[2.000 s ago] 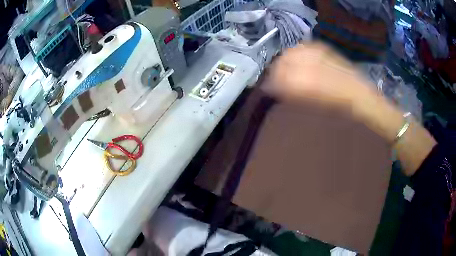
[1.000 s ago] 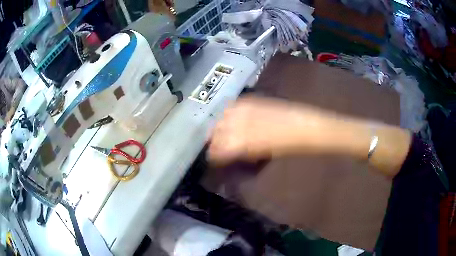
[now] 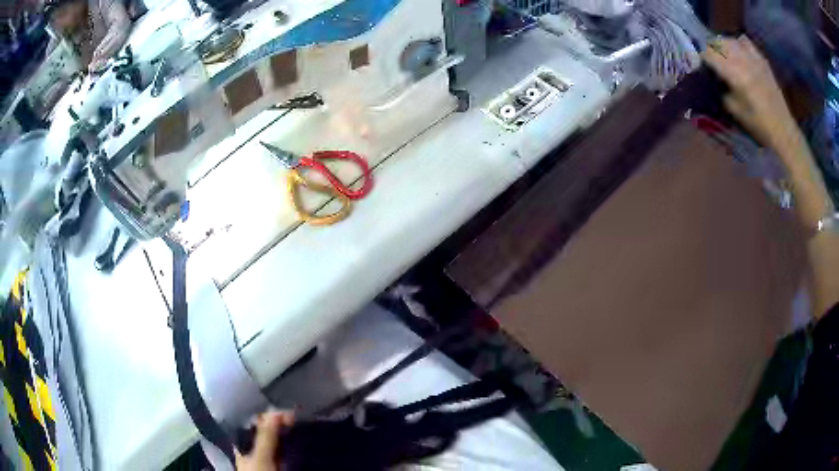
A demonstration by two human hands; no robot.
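My left hand (image 3: 265, 443), cut off by the bottom edge, holds the black strip (image 3: 187, 368) beside a dark bundle of it. The strip runs up along the edge of a grey cut piece (image 3: 224, 354) to the needle area of the sewing machine (image 3: 262, 78). The presser foot is hard to make out. My right hand (image 3: 747, 85) is at the upper right, closed on the far end of black strip stretched over the brown cardboard (image 3: 662, 304). Scissors (image 3: 328, 187) with red and orange loops lie on the table right of the needle.
The white machine table (image 3: 396, 239) has a bobbin plate (image 3: 527, 99) at its right end. Grey fabric (image 3: 658, 37) hangs behind it. A grey stack (image 3: 55, 340) lies at left beside yellow-and-black striped tape (image 3: 20, 368). White fabric (image 3: 442, 368) is below the table edge.
The view has shifted, so the machine sits higher and further right. My right hand has moved away to the upper right, with strip stretched over the cardboard. My left hand has come into view at the bottom.
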